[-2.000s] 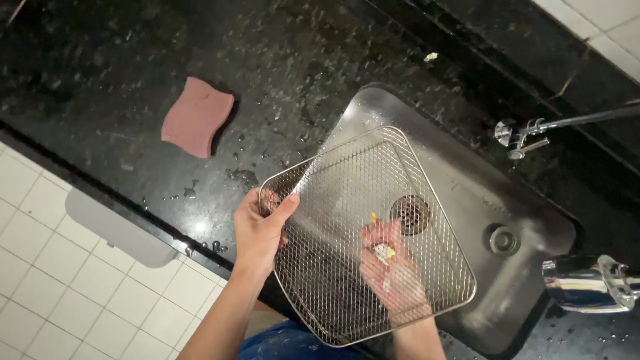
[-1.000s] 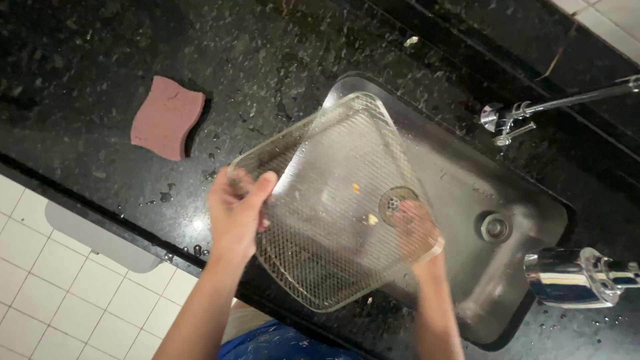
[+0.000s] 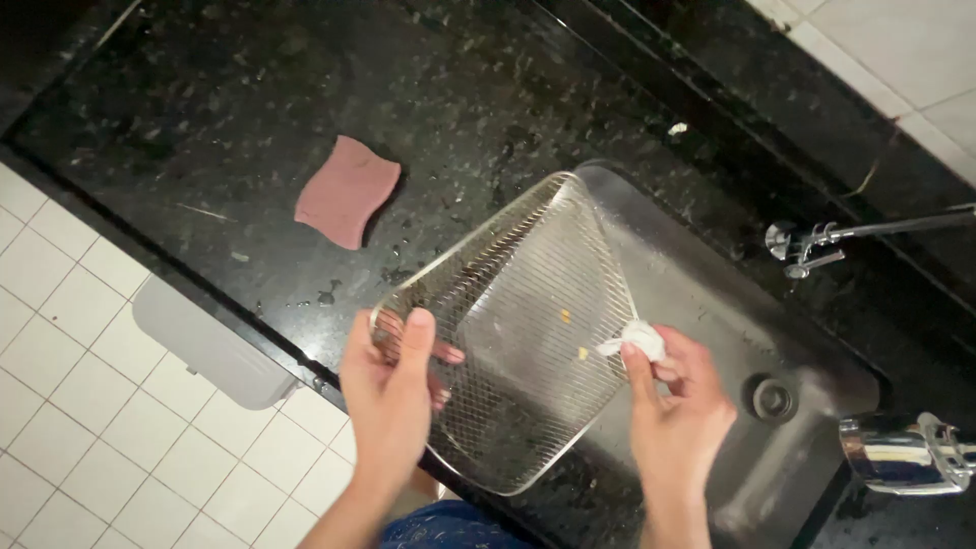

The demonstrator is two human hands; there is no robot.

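A wire mesh basket (image 3: 534, 290) with a metal rim is held tilted over the counter's edge and part of the sink. My left hand (image 3: 396, 381) grips its left side, the thumb over the rim and the fingers behind the mesh. At the basket's right edge, my right hand (image 3: 675, 389) pinches a crumpled white piece of paper or cloth (image 3: 640, 341). Small yellow bits (image 3: 566, 316) show in the mesh area. On the counter, up and left of the basket, lies a pink wavy-edged sponge (image 3: 347, 192).
The steel sink (image 3: 686, 305) is set in a wet black stone counter (image 3: 252, 152). A chrome tap valve (image 3: 801, 244) and a chrome fixture (image 3: 903, 454) stand at its right. A small pale scrap (image 3: 678, 129) lies near the back. A grey lid-like object (image 3: 213, 343) is beside the front edge.
My right hand, earlier behind or against the mesh, is now at the basket's right rim with the white piece plainly showing. My left hand keeps hold of the basket, whose tilt has changed.
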